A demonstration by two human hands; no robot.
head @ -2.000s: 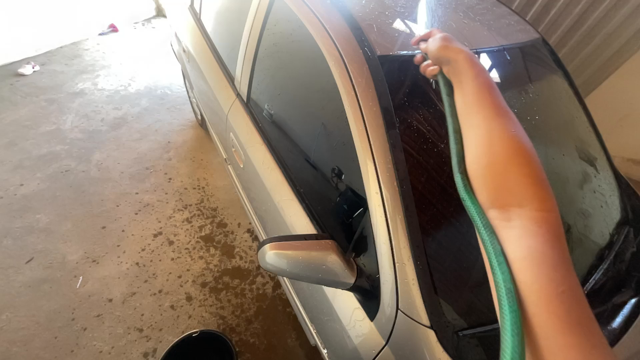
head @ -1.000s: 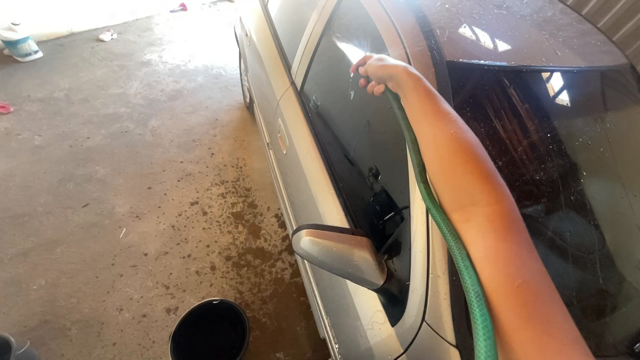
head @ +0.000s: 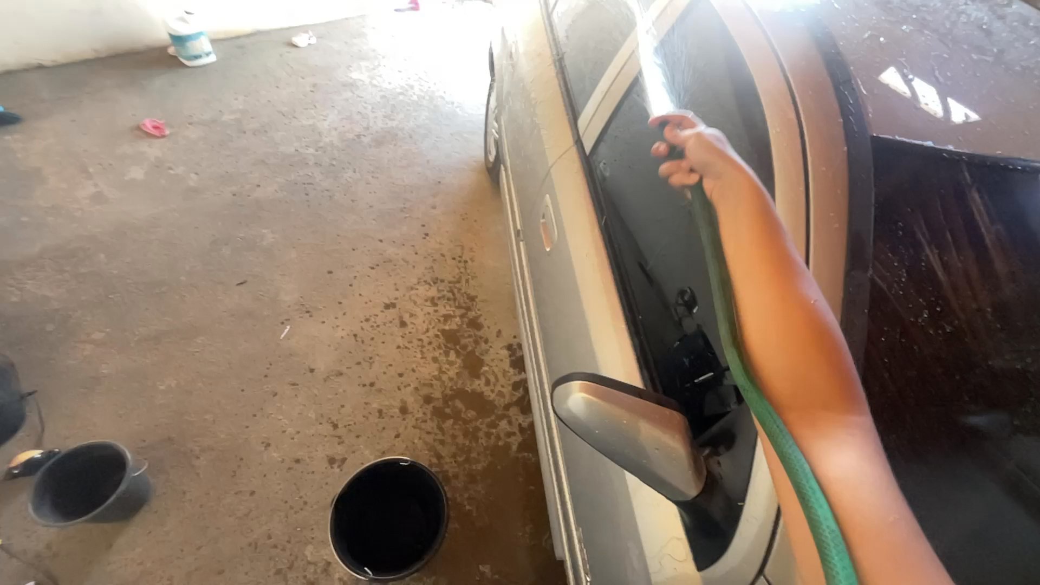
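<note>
My right hand (head: 686, 154) is closed around the end of a green garden hose (head: 743, 366), which runs down along my forearm. A bright jet of water (head: 654, 65) leaves the hose end toward the car's side windows. The hand is above the front side window (head: 682, 211) of a silver car (head: 561, 284). Below it, the side mirror (head: 630, 435) sticks out from the door. At the right are the wet roof (head: 918, 49) and dark windshield (head: 951, 341), with drops on them. My left hand is out of view.
A black bucket (head: 388, 520) stands on the concrete floor near the car, and a grey bucket (head: 89, 483) farther left. Wet patches (head: 471, 398) lie beside the car. A white and blue container (head: 191, 41) stands by the wall, with small pink (head: 153, 127) and white (head: 303, 39) items nearby.
My right hand has moved from over the roof edge and windshield to the side windows, with the hose still in it. The view has shifted left, showing more floor and the buckets.
</note>
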